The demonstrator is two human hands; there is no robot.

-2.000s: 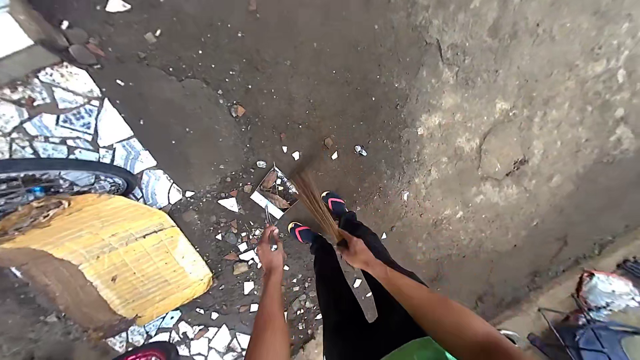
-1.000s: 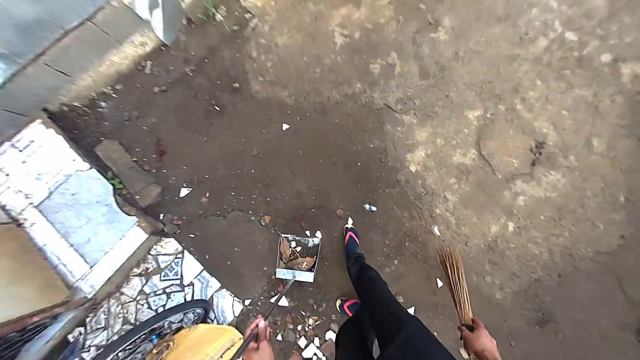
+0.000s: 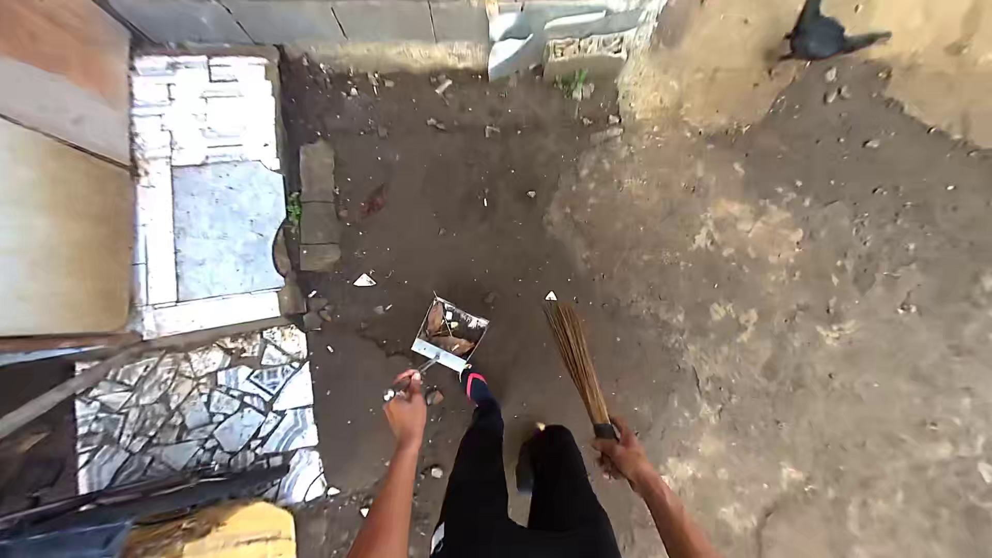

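My left hand [image 3: 406, 407] grips the thin handle of a metal dustpan [image 3: 439, 354], which lies ahead of it with dry leaves [image 3: 452, 343] and bits of debris inside. In my right hand [image 3: 622, 452] is the bound end of a stick broom [image 3: 576, 356]. Its bristles point forward and slightly left, close to a small white shard [image 3: 551, 296]. Another white shard [image 3: 364, 280] lies on the ground left of the dustpan. One foot in a dark shoe with a pink stripe [image 3: 475, 385] stands just behind the dustpan.
Broken-tile paving [image 3: 232, 411] and a raised tiled step [image 3: 225, 232] lie to the left. Concrete blocks [image 3: 318, 205] edge the dirt ground near the step. A low block wall [image 3: 380, 23] runs across the far side. A yellow container [image 3: 252, 531] is at bottom left, and a dark animal [image 3: 821, 32] at top right.
From one second ago, the view has shifted to show more of the step and wall. Two seconds ago both hands were close together near the feet; now the broom is apart from the dustpan, to the right.
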